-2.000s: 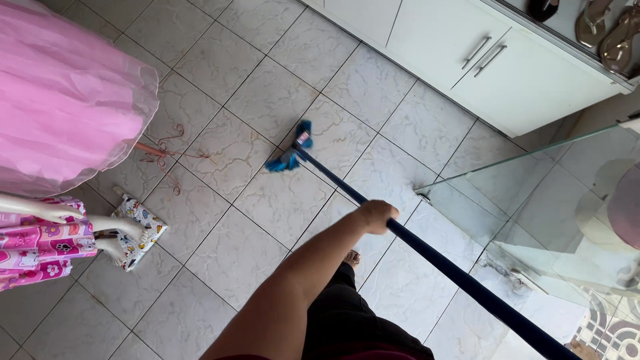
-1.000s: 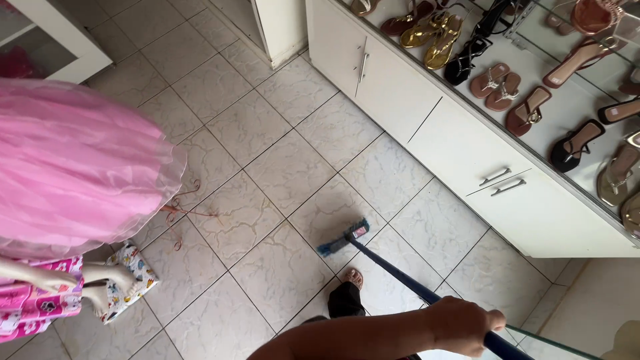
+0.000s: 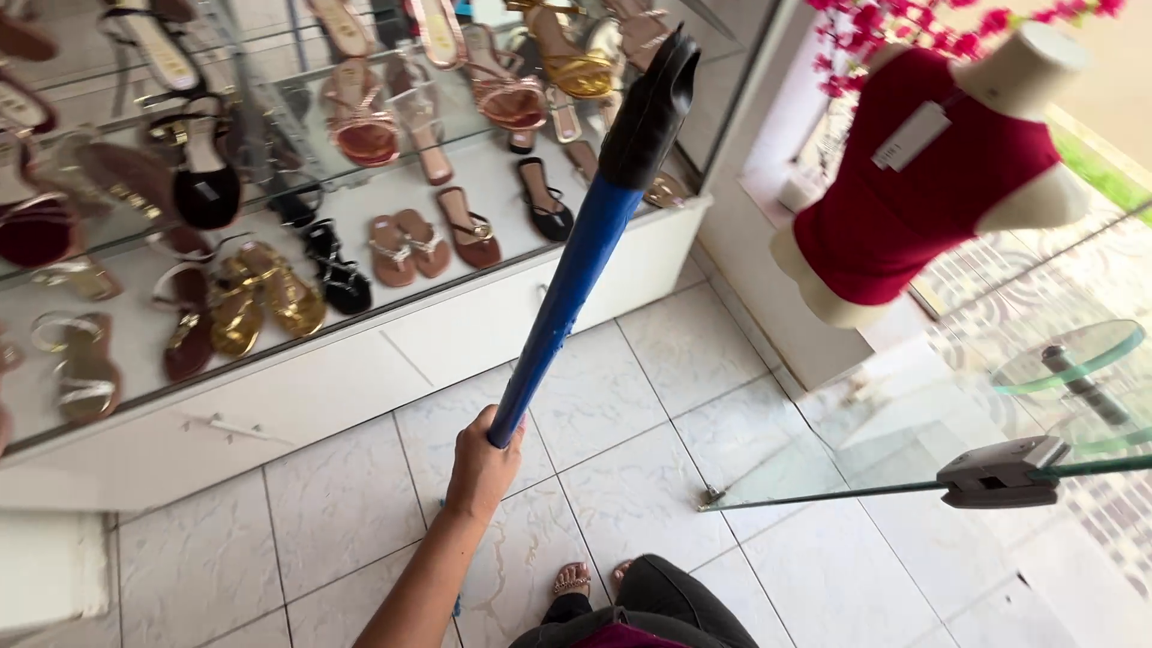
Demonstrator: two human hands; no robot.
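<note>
My left hand [image 3: 484, 463] is closed around the blue handle [image 3: 562, 315] of a broom, low in its visible length. From the hand, the handle slants up and to the right, ending in a black plastic cap [image 3: 650, 112] in front of the sandal display. The rest of the broom is mostly hidden behind my hand and forearm; only small bits of blue bristle [image 3: 457, 605] show beside the forearm, near the tiled floor. My right hand is not in view.
A glass display case of sandals on white cabinets [image 3: 333, 396] runs along the upper left. At right are a glass door panel [image 3: 810, 468] with a metal fitting [image 3: 1003, 472] and a mannequin torso in a red top [image 3: 918, 180]. My sandalled foot [image 3: 571, 579] is on the tiles.
The view has swung toward the display case and the doorway. The handle's capped end has come into view, pointing up and away. The pink dresses seen earlier are out of view.
</note>
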